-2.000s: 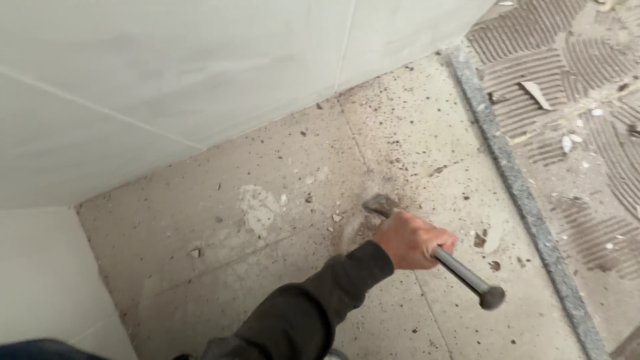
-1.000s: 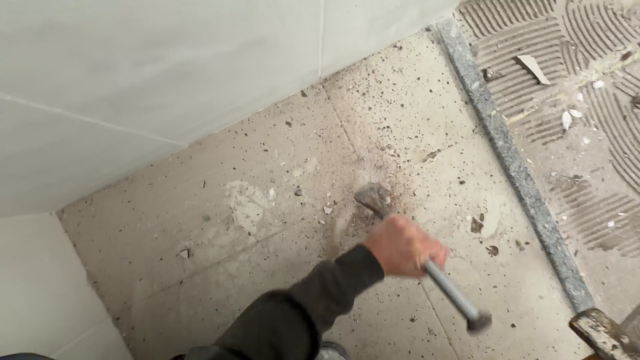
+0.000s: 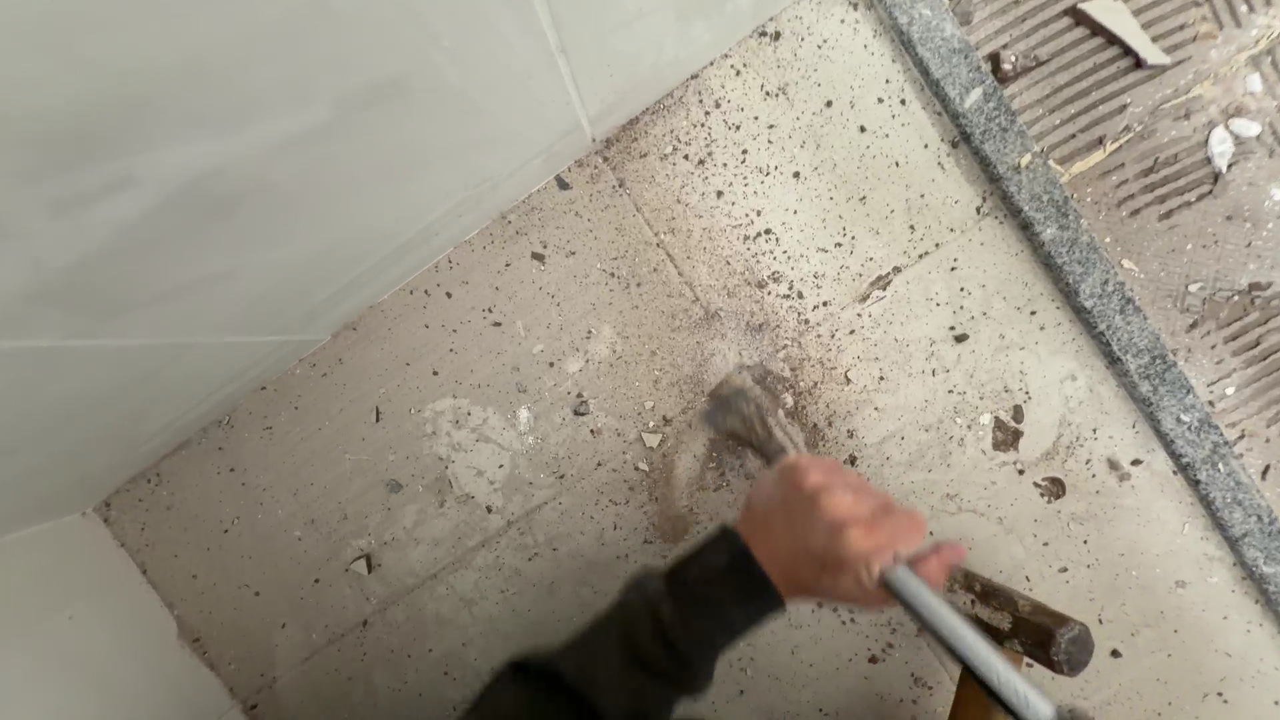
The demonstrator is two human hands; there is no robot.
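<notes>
My left hand (image 3: 835, 530), in a dark sleeve, is closed around the shaft of a metal chisel (image 3: 960, 635). The chisel's broad, blurred blade rests at a chipped, dusty spot on the tiled floor (image 3: 560, 330). Just beyond the hand, at lower right, a hammer's worn metal head (image 3: 1025, 620) with a wooden handle shows partly behind the chisel shaft. My right hand is out of view, so its hold cannot be seen.
Pale wall tiles (image 3: 300, 150) meet the floor on the left and at the top. A grey granite strip (image 3: 1080, 270) borders ridged mortar (image 3: 1060, 110) with tile shards on the right. Dark chips and dust litter the floor tiles.
The hammer head has moved from the right edge of the view to beside the chisel shaft. My left hand keeps its hold on the chisel. Dust and chips around the blade look more spread.
</notes>
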